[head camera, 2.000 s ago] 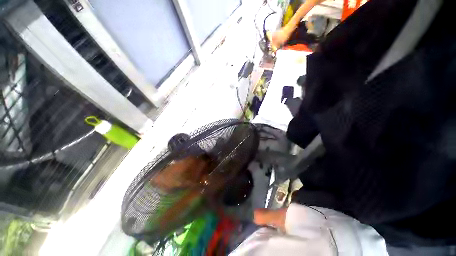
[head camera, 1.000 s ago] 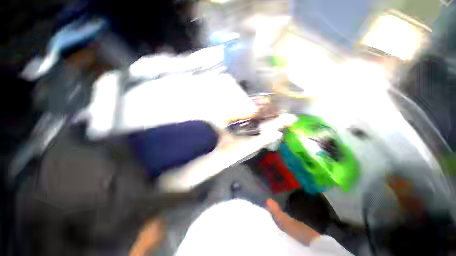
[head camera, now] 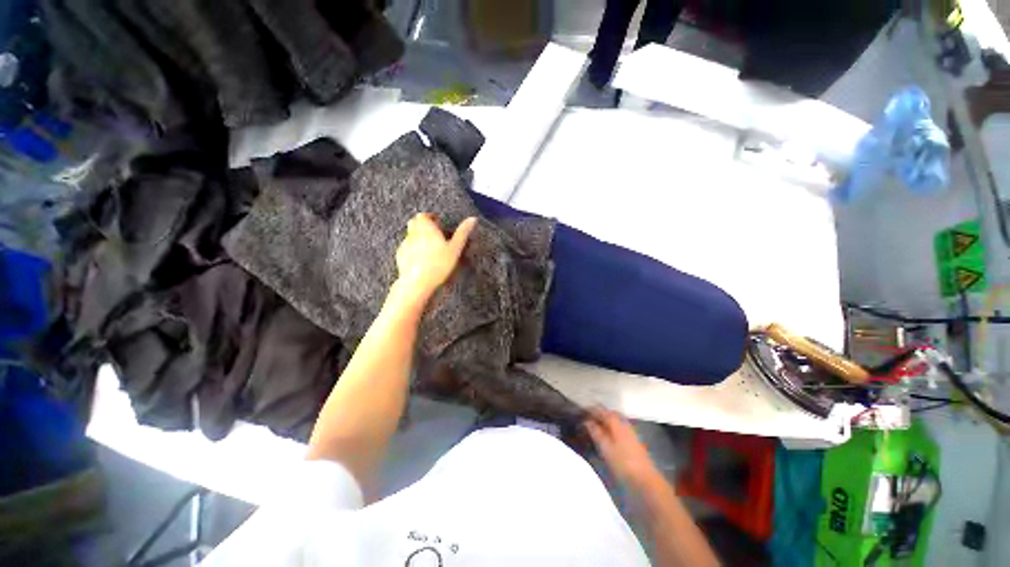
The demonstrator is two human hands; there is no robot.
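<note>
A speckled grey-brown jacket (head camera: 382, 210) lies over the left part of a navy padded board (head camera: 642, 305), whose rounded right end is bare. My left hand (head camera: 432, 253) rests on the jacket's speckled face, thumb spread from the fingers. My right hand (head camera: 615, 435) is at the table's front edge, with its fingers on the end of a sleeve (head camera: 521, 393). The steam iron (head camera: 792, 371) stands right of the board, with its wooden-yellow handle up.
A dark garment heap (head camera: 166, 299) lies at left, with dark garments (head camera: 210, 55) hanging behind. Hoses and cables run right from the iron. A green bag (head camera: 875, 498) and red stool-like object (head camera: 731, 476) are below the table. Blue plastic (head camera: 914, 144) hangs far right.
The view has swung from the fan and aisle to the pressing table. The jacket now lies on the board, and both hands, earlier away from it, are on it.
</note>
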